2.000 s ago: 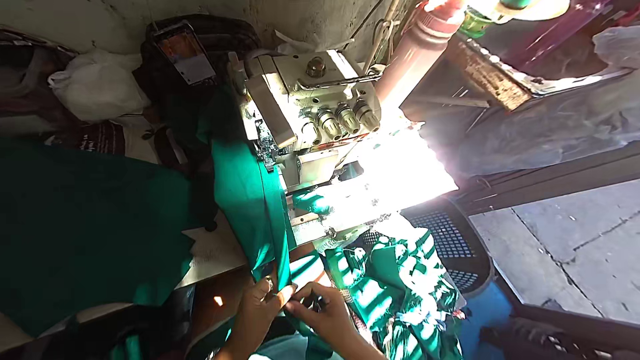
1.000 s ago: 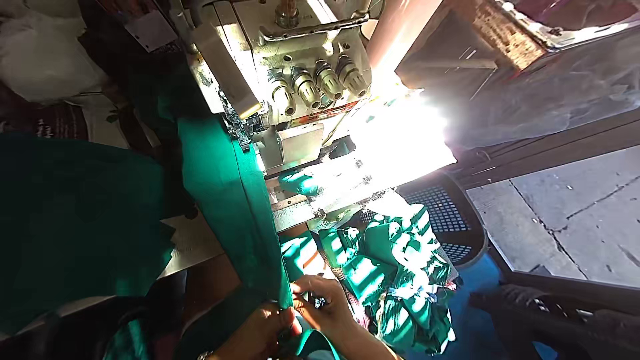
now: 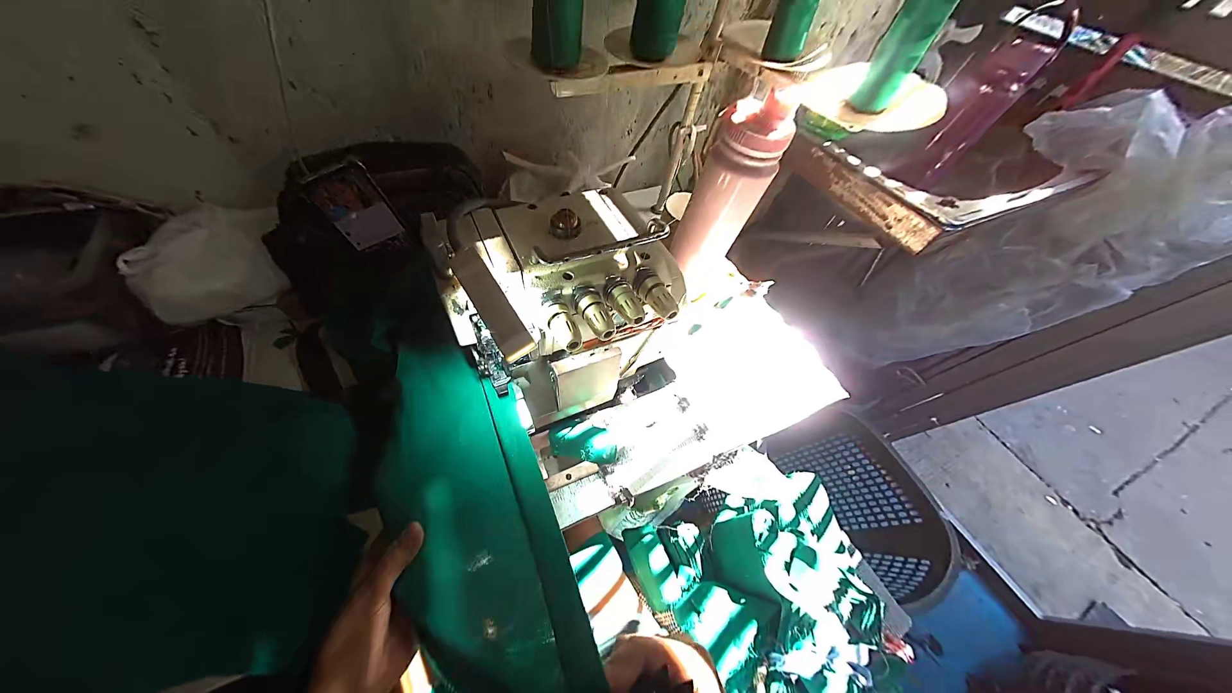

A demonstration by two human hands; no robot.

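A serger sewing machine (image 3: 568, 279) with several tension dials stands at centre. Green fabric (image 3: 462, 510) runs from its presser foot down towards me, with a seam or fold along its right side. My left hand (image 3: 375, 616) lies at the fabric's left edge, thumb up against it; its fingers are partly hidden by the cloth. My right hand (image 3: 664, 664) is at the bottom edge of the view beside the fabric's right edge, mostly cut off, so its grip cannot be seen. More dark green fabric (image 3: 173, 520) spreads at the left.
Green scraps (image 3: 760, 577) pile up beside a dark plastic basket (image 3: 866, 500) at the lower right. A pink bottle (image 3: 727, 183) stands behind the machine, below green thread cones (image 3: 900, 53). A phone (image 3: 354, 207) rests on a black bag (image 3: 433, 173); a white plastic bag (image 3: 202, 265) lies left.
My hands were close together at the fabric's lower end; now they are apart, with the left hand farther up at the left edge. The view has shifted and shows more of the wall.
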